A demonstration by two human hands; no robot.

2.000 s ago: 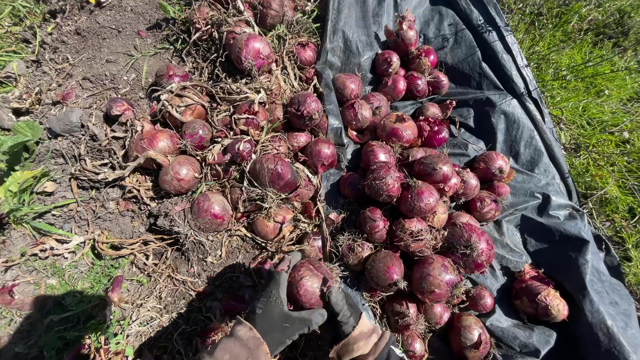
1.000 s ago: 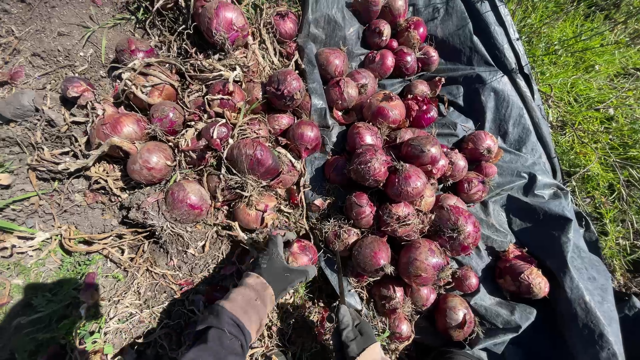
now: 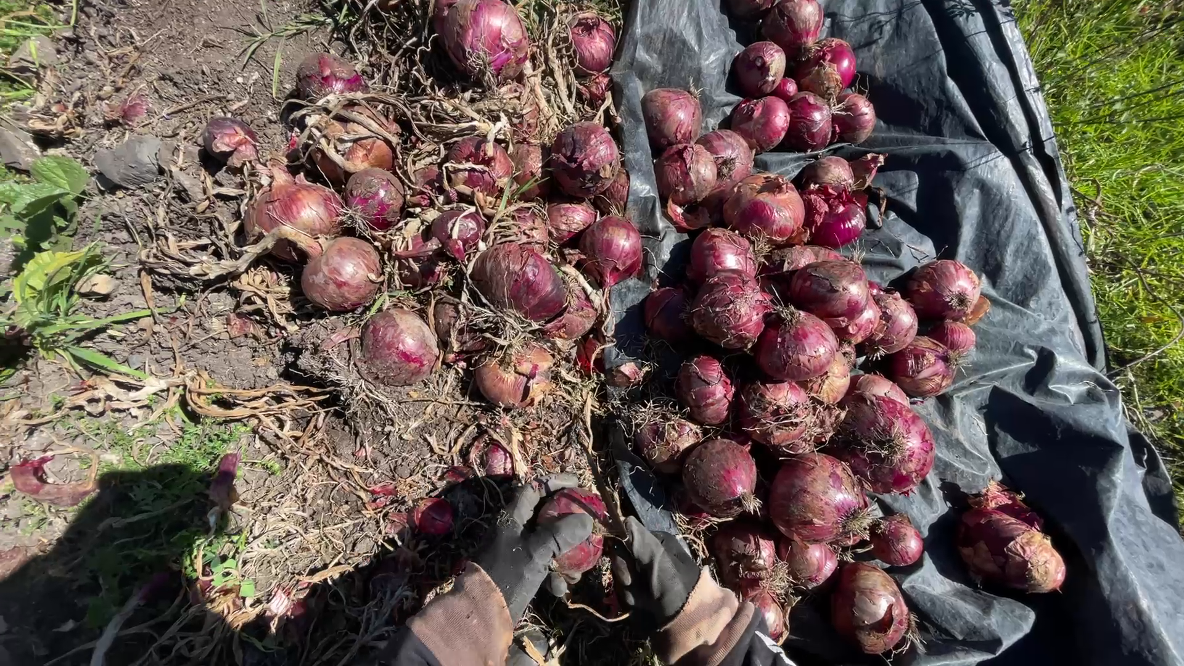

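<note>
My left hand (image 3: 536,541), in a dark glove with a brown cuff, grips a red onion (image 3: 572,532) low in the middle of the head view. Close to the onion's right side is my right hand (image 3: 652,569), gloved alike; its fingertips are partly in shadow, and whether they hold a tool or a stalk is unclear. Just right of that hand, a heap of red onions (image 3: 795,344) with short dry roots lies on a black plastic sheet (image 3: 994,231). More red onions (image 3: 518,280) lie on the left among dry leaves and stalks.
Bare soil (image 3: 213,324) with a grey stone (image 3: 129,162) and green weeds (image 3: 55,296) is at the left. Grass (image 3: 1110,139) borders the sheet on the right. One onion (image 3: 1008,541) sits apart on the sheet. A dark shadow covers the lower left.
A second ago my hands were apart, the left around an onion and the right beside the heap; now they are close together at the onion. The view has shifted somewhat since the first frame.
</note>
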